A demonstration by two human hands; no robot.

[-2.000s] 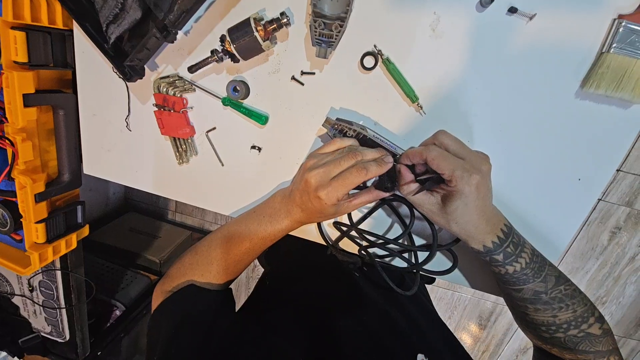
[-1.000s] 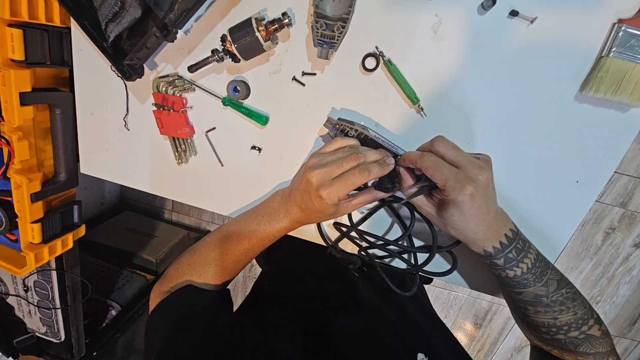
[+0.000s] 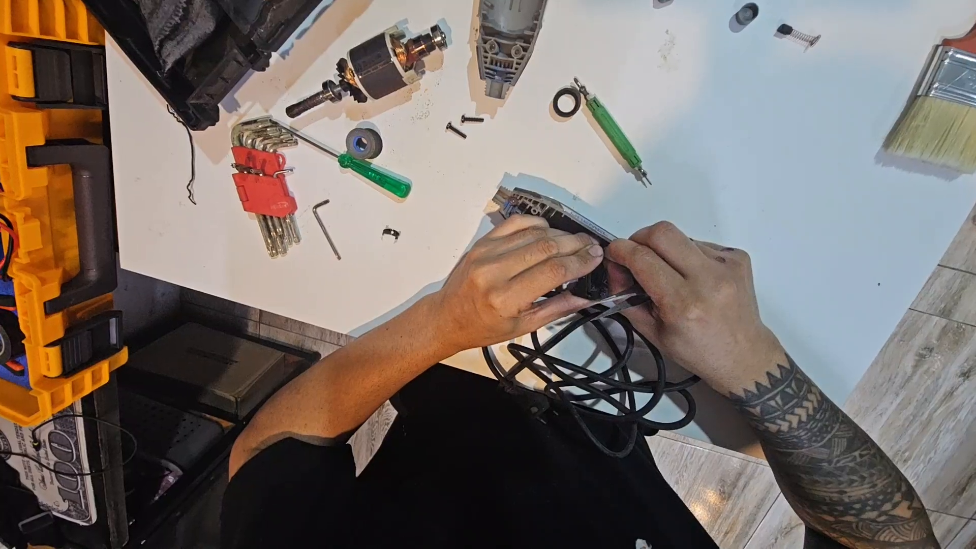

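Observation:
My left hand [image 3: 526, 278] grips a grey and black power tool housing [image 3: 560, 213] near the front edge of the white table. At the housing's right end, the fingers of my right hand [image 3: 679, 282] pinch it, with a thin flat part or strip by the fingertips; what exactly they hold is partly hidden. A coiled black power cord [image 3: 602, 374] hangs below both hands. Beyond them lie a motor armature [image 3: 377, 69], another grey housing part [image 3: 507, 46], a black ring [image 3: 566, 102] and a green double-ended tool [image 3: 614, 133].
On the left are a hex key set in a red holder [image 3: 263, 183], a green-handled screwdriver [image 3: 374, 174], a loose hex key [image 3: 326, 229], a bearing [image 3: 364, 142] and screws [image 3: 456, 130]. A paintbrush [image 3: 934, 114] lies right. A yellow toolbox [image 3: 65, 229] stands left.
The fingers of my right hand have shifted slightly at the housing's right end. My left hand keeps its place.

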